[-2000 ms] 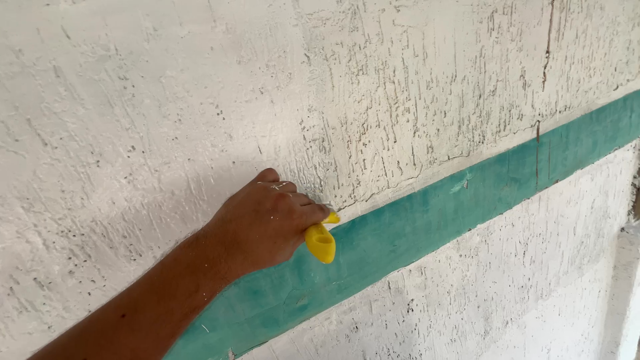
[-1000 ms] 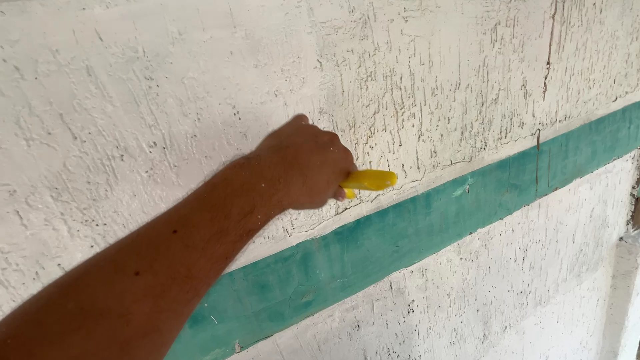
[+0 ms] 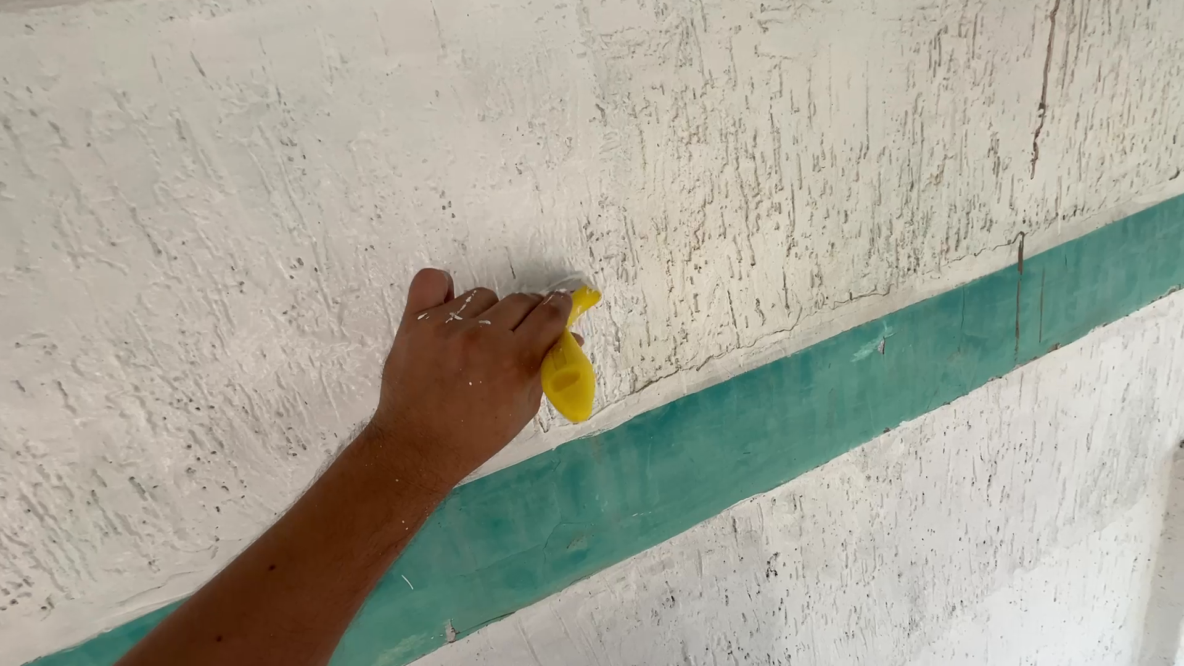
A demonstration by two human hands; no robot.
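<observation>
My left hand (image 3: 472, 356) is closed around a yellow plastic-handled hand tool (image 3: 569, 379), its back toward the camera and white paint specks on the knuckles. The handle's rounded end points down at the right of the fingers, and another yellow part shows above it. The tool's working end is mostly hidden by the fingers, so its kind cannot be told for certain. Hand and tool are at the rough white wall (image 3: 758, 185), just above the painted green band (image 3: 684, 462). My right hand is out of view.
The green band slopes up to the right across the wall, with a thin crack along its upper border. Dark streaks (image 3: 1045, 92) mark the white surface at the upper right. More textured white wall (image 3: 832, 546) lies below the band. A vertical edge shows at the far right.
My left hand first moved up and right from near the green band's upper edge, then back left. The yellow handle pointed right a second ago and now points down.
</observation>
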